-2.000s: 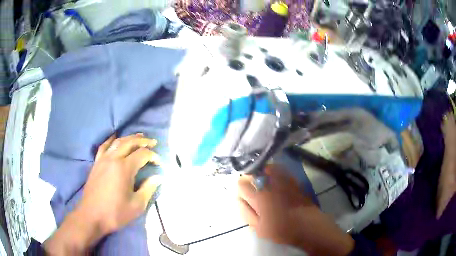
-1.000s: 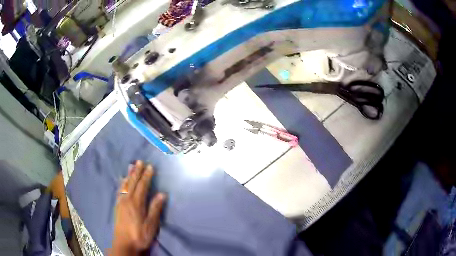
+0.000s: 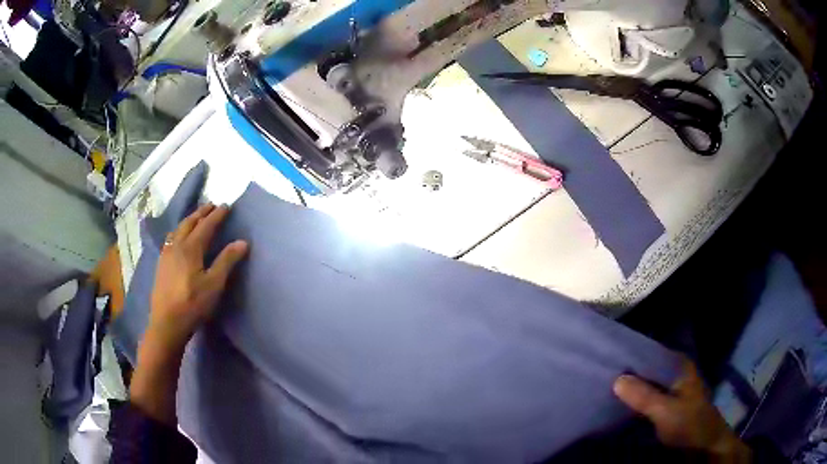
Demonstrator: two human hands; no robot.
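Note:
A large blue-grey garment panel point(image 3: 363, 335) lies across the near left of the table and hangs over its front edge. Its upper edge runs just below the needle area point(image 3: 349, 177) and the bright lamp spot. My left hand point(image 3: 195, 267) lies on the panel's left part, thumb apart from the fingers; a narrow flap of cloth stands up beyond it. My right hand point(image 3: 676, 403) grips the panel's right corner, thumb on top and fingers hidden beneath.
Pink thread snips point(image 3: 517, 163) and a small metal disc point(image 3: 432, 179) lie on the machine bed. Black shears point(image 3: 635, 91) lie across a blue-grey cloth strip point(image 3: 580, 172). A turquoise chip point(image 3: 537, 58) is behind them. Cut pieces point(image 3: 780, 362) are at the lower right.
The panel's right part has been drawn out to the right, and my right hand has come into view holding its corner. My left hand has moved up and left. The view has shifted.

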